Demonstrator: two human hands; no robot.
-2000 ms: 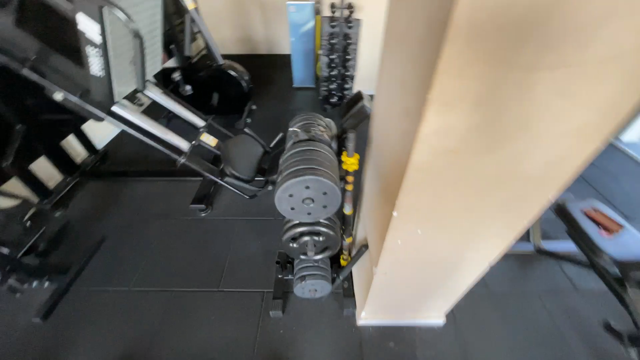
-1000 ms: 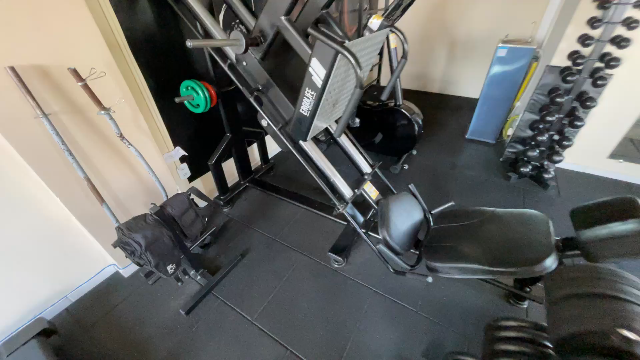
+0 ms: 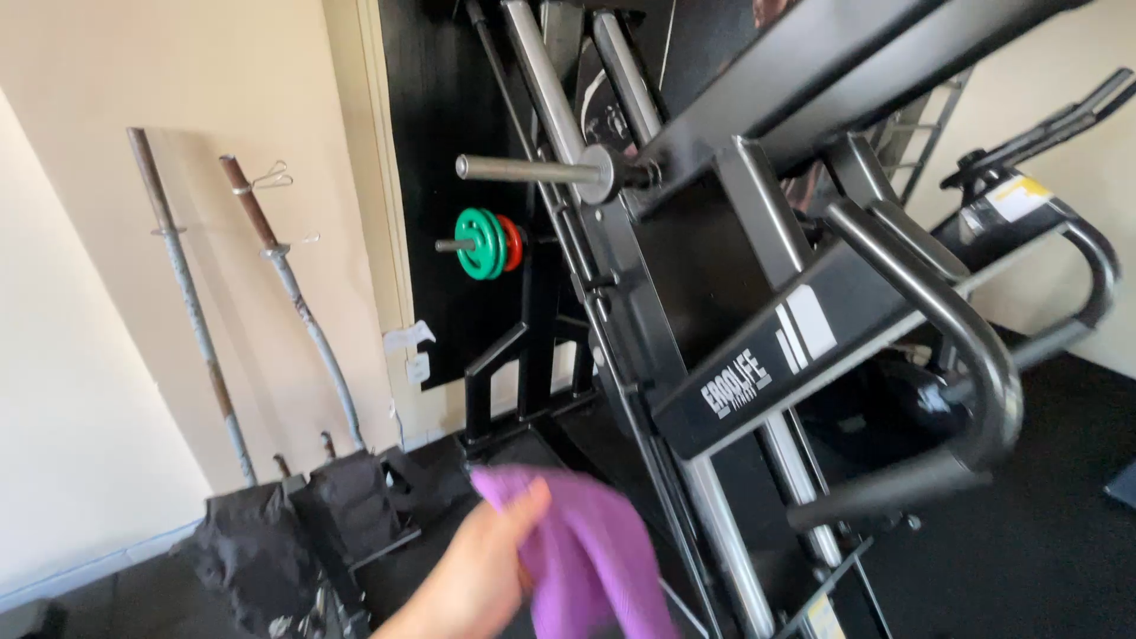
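Note:
My left hand (image 3: 484,555) reaches in from the bottom edge, blurred, and grips a purple cloth (image 3: 590,546) between thumb and fingers. The cloth hangs down to the right of the hand, its lower end cut off by the frame. Behind and to the right stands a black leg press machine (image 3: 754,373) with a bare steel weight peg (image 3: 532,169) and a curved handle (image 3: 963,311). My right hand is out of view.
Green (image 3: 479,244) and red weight plates (image 3: 510,242) sit on a peg by the wall. Two worn barbells (image 3: 197,311) (image 3: 311,324) lean at the left, above black weighted vests (image 3: 253,550) on a stand. An exercise bike (image 3: 1003,200) stands at the right.
The view has swung left and come nearer to the leg press. My left hand with the purple cloth has come into view; neither earlier frame shows it.

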